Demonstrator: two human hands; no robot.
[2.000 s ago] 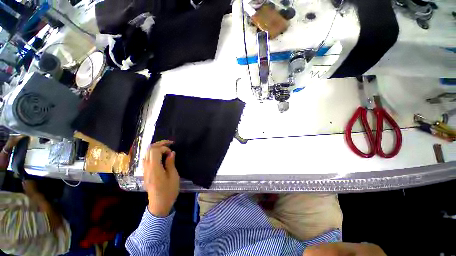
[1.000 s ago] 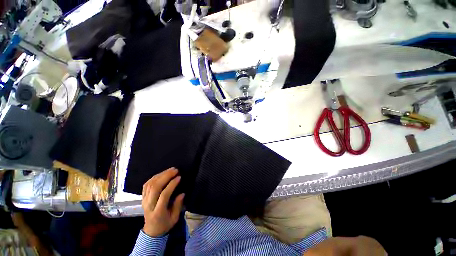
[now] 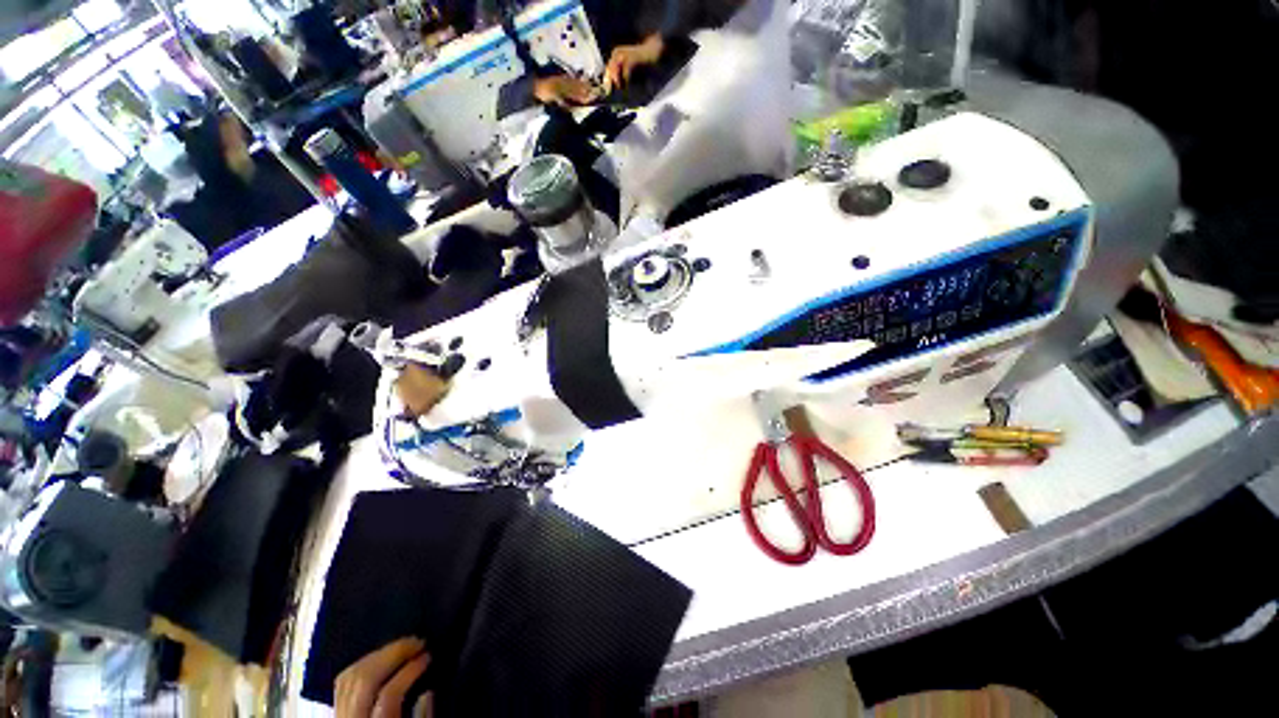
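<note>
A black fabric panel, opened into two joined halves with a faint ribbed texture on the right half, lies at the table's front, below the sewing machine's needle area. Its lower part is cut off by the picture's bottom edge. My left hand rests its fingers on top of the panel's lower left part; the palm is out of view. A skin-coloured shape at the bottom edge may be part of my right hand or arm; its fingers are not visible.
Red-handled scissors, small tools and a brown block lie right of the needle. A black strip hangs over the machine head. Stacked black pieces lie left. Another person's hands are at the back.
The panel was folded, then opened into two joined halves. The view has swung up, showing more of the machine and room; panel and left hand now sit lower in the picture.
</note>
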